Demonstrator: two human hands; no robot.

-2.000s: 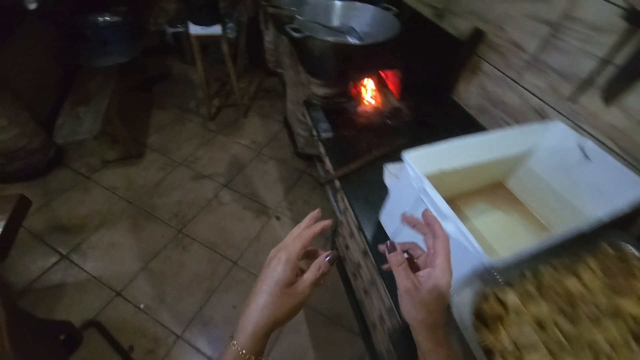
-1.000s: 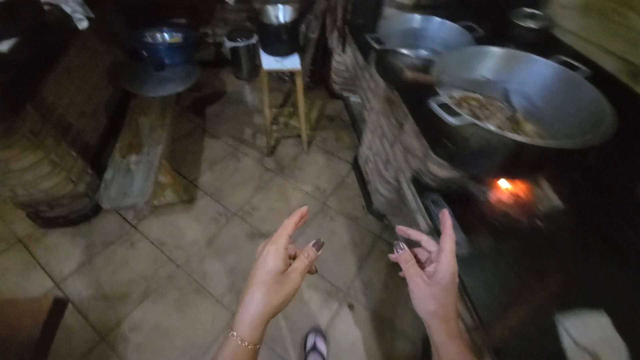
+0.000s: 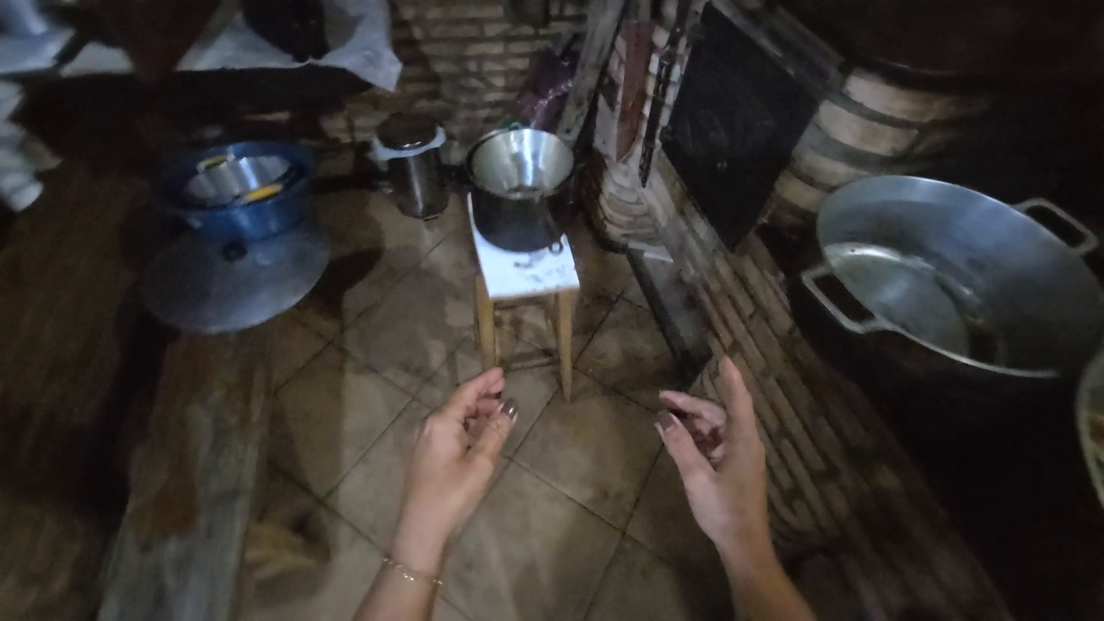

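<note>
My left hand (image 3: 461, 453), with a thin bracelet at its wrist, is raised over the tiled floor with fingers bent and nothing in it. To its right, my right hand (image 3: 720, 457) is also empty, its index finger pointing up and thumb apart. Beyond both hands, a metal pot (image 3: 522, 194) with a dark outside stands on a white-topped wooden stool (image 3: 526, 272). A large two-handled metal pan (image 3: 940, 267) sits on the dark stove at the right.
A blue basin (image 3: 237, 194) holding a metal bowl stands at the left, by a round metal lid (image 3: 237, 280) near a wooden bench (image 3: 194, 483). A dark metal bin (image 3: 416, 172) is left of the stool. The stove's brick side (image 3: 776, 362) runs along my right.
The view has swung from the stove fire and white container toward the stool, which now appears closer. Both hands stay raised and empty.
</note>
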